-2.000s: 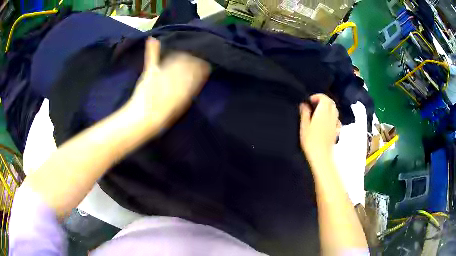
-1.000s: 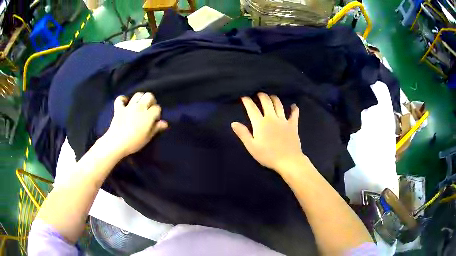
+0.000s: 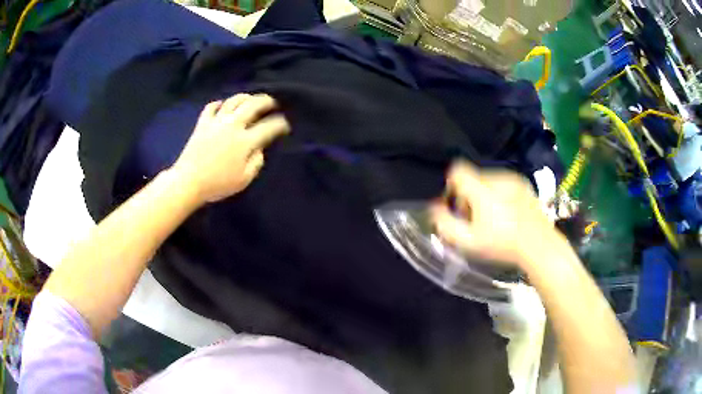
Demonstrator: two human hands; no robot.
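Observation:
A large black garment (image 3: 308,262) covers most of the table in front of me. A smooth navy padded form (image 3: 115,58) shows at the upper left, partly under the cloth. My left hand (image 3: 231,146) lies on the garment left of the middle, fingers spread a little, holding nothing that I can see. My right hand (image 3: 493,219) grips the steam iron (image 3: 427,250) by its handle, blurred. The iron's pointed silver body is over the right part of the garment, its tip towards the upper left. Its handle is mostly hidden by my fingers.
The white table cover (image 3: 58,208) shows at the left and along the near edge. Yellow hose (image 3: 635,150) runs at the right. A yellow rail (image 3: 543,65) and cartons (image 3: 469,27) stand beyond the table. Blue equipment (image 3: 654,296) is at the far right.
My right hand has left the cloth and taken hold of the iron, which stood at the table's right end, and brought it over the garment. My left hand has stayed on the cloth.

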